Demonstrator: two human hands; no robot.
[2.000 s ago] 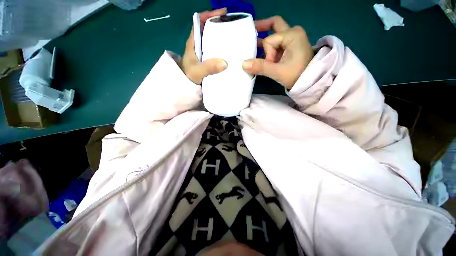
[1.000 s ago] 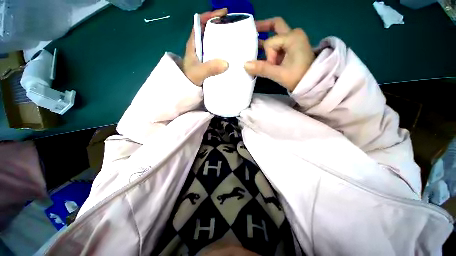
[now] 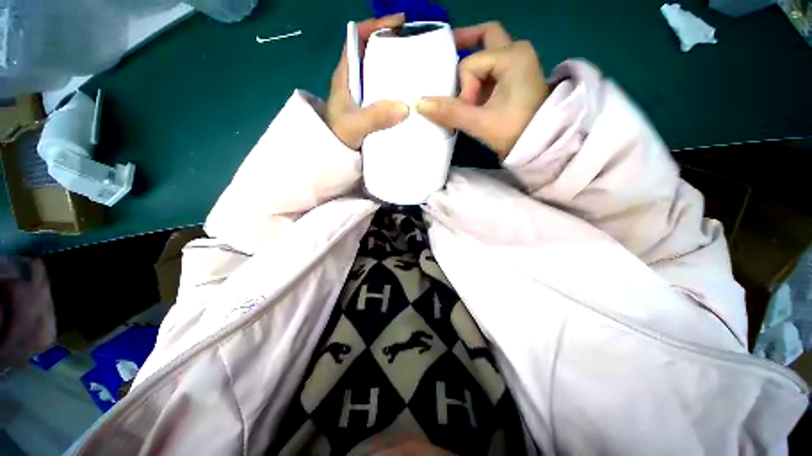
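Observation:
A glossy white camera housing (image 3: 408, 160) is held upright in front of my body, its dark opening at the far end and a slim white flap along its left side. My left hand (image 3: 361, 111) grips its left side, thumb on the front face. My right hand (image 3: 499, 93) is at its right side, thumb pressed on the front face near the left thumb, index finger curled; its other fingertips are hidden behind the housing. A royal-blue cloth (image 3: 414, 11) shows behind the housing.
On the green bench (image 3: 223, 107) lie a thin white swab (image 3: 279, 36) and, at the right, a white tissue scrap (image 3: 688, 27). Another white unit (image 3: 80, 151) is at the left, by an open carton (image 3: 44, 209). Clear bags (image 3: 62, 40) are at the upper left.
My right thumb has moved left across the housing's face, close to my left thumb. The right hand and sleeve have shifted slightly left. A pinkish shape at the lower left has moved toward the left edge.

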